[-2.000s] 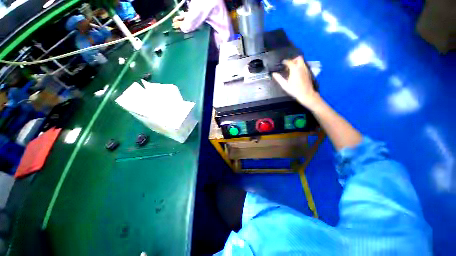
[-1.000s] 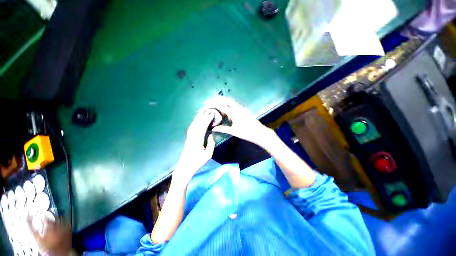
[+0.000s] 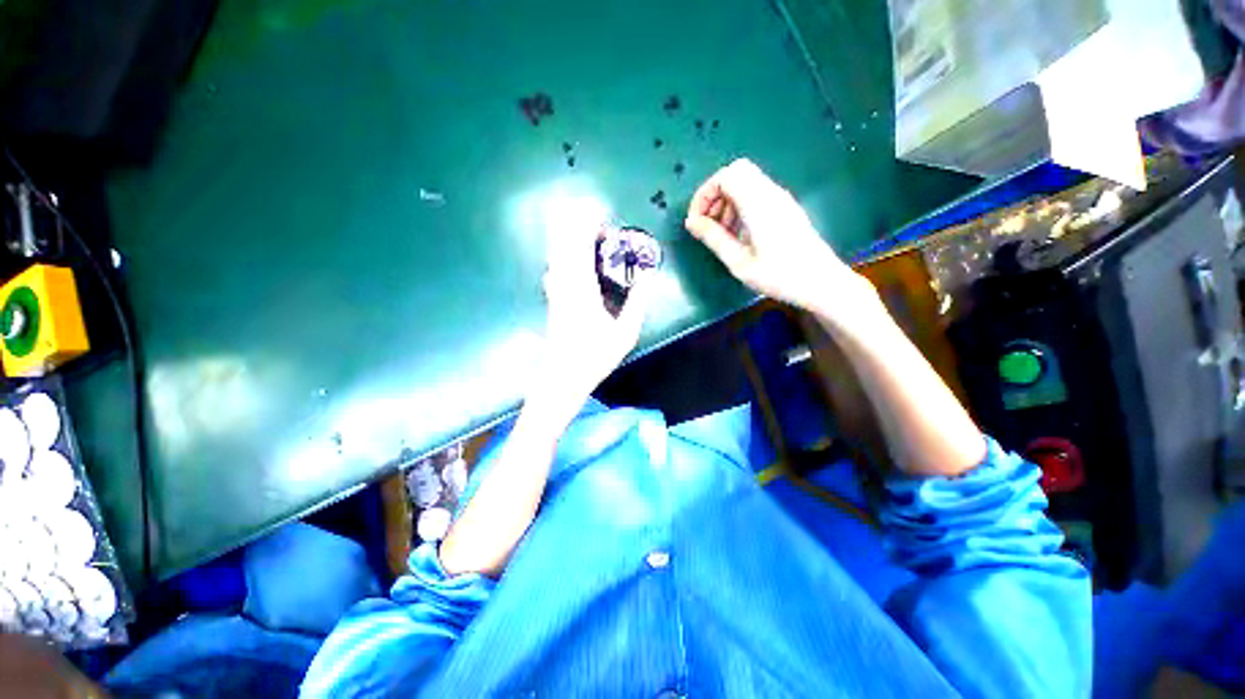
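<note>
My left hand (image 3: 580, 321) holds a round black plastic housing (image 3: 630, 257) over the near edge of the green belt. The housing's pale, patterned inside faces up. My right hand (image 3: 759, 235) is to the right of it, apart from the housing, with its fingers curled and fingertips close together. Whether a small part is between them cannot be told. Small black parts (image 3: 537, 108) lie scattered on the belt beyond my hands.
An open whitish carton (image 3: 1004, 82) stands at the upper right. The dark machine with a green button (image 3: 1021, 365) and a red button (image 3: 1053, 464) is at right. A yellow switch box (image 3: 43, 321) and a tray of white discs (image 3: 55, 526) are at left.
My view has swung from the machine to the belt. My right hand has left the machine, met my left at the housing, then moved away to the right. The housing's inside now shows.
</note>
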